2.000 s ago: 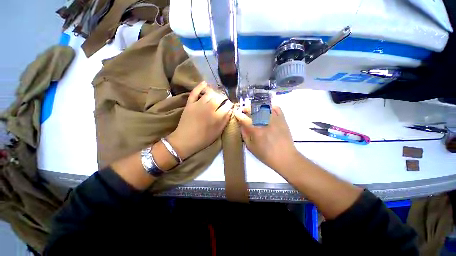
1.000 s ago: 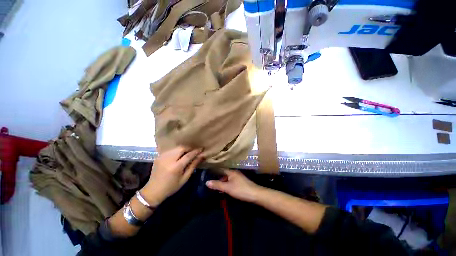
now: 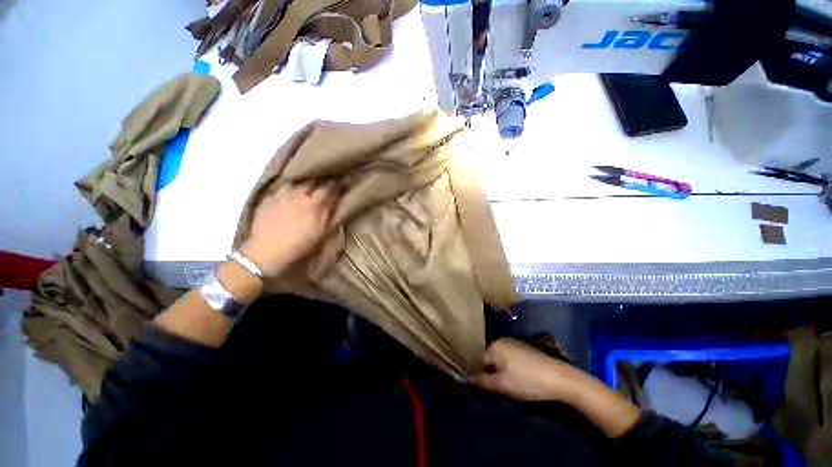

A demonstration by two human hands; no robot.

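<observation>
The khaki-brown garment panel [image 3: 392, 228] lies bunched from the needle area down over the table's front edge. My left hand [image 3: 290, 228] holds a fold of it on the left, fingers partly hidden in the cloth. My right hand [image 3: 515, 369] pinches the panel's lower corner below the table edge and draws it taut. The narrow brown band [image 3: 483, 237] runs along the panel's right edge and hangs over the front edge. The panel's upper end reaches the lit presser foot [image 3: 470, 111]; whether it is clamped I cannot tell.
White sewing machine [image 3: 584, 41] at the back. Snips [image 3: 643, 181], a black phone [image 3: 644, 103] and two brown swatches [image 3: 771, 212] lie right. Cut strips [image 3: 306, 36] are piled back left. Khaki pieces [image 3: 150, 146] hang off the left edge. A blue crate [image 3: 698, 352] stands below right.
The hands have left the needle area. Since a second ago, my left hand has moved up onto the panel and folded it over; my right hand has moved right, pulling the lower corner down.
</observation>
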